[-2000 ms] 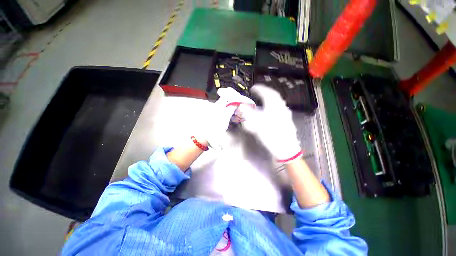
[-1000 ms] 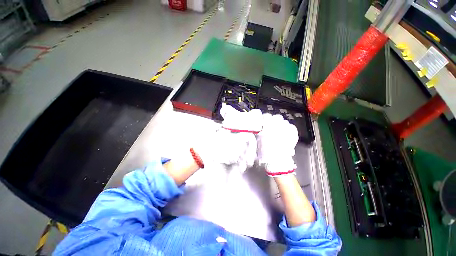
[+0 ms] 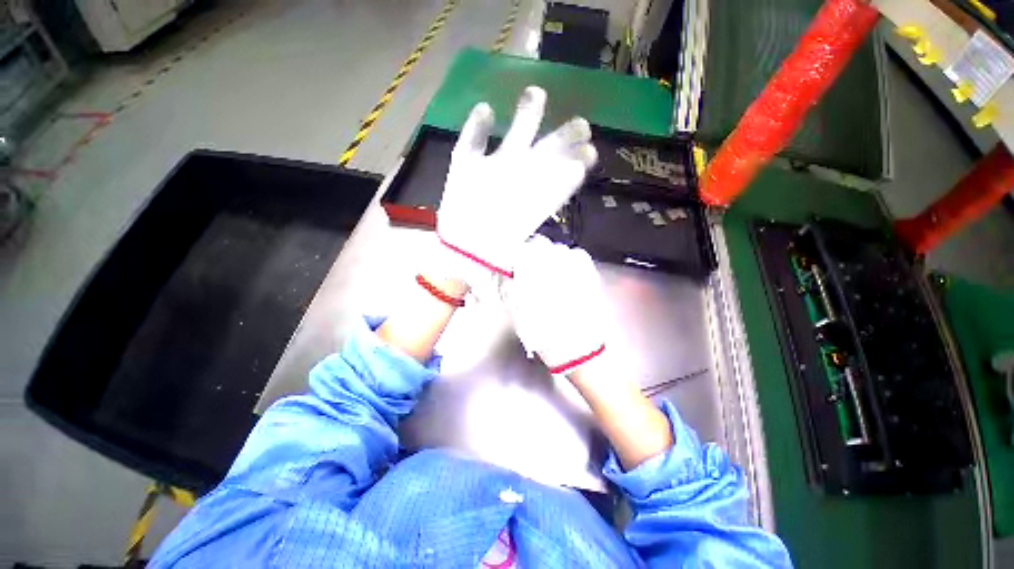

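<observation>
My left hand (image 3: 506,183) wears a white-grey knit glove with a red cuff edge. It is raised over the parts trays with its fingers spread and empty. My right hand (image 3: 559,302), in a matching glove, is at my left wrist, with its fingers closed on the left glove's cuff (image 3: 473,258). Some bare wrist and a red bracelet (image 3: 440,291) show below that cuff. My right fingertips are partly lost in glare. Both hands are above the shiny metal bench top (image 3: 656,347).
A large black tub (image 3: 200,317) stands left of the bench. Black parts trays (image 3: 639,228) at the back hold small grey pieces; my left hand hides part of them. A black carrier (image 3: 878,367) with green boards lies on the green conveyor at right, near red-wrapped posts (image 3: 784,106).
My left hand has risen towards the trays and its fingers have spread. My right hand has moved left and down to the left glove's cuff. The camera view has shifted slightly.
</observation>
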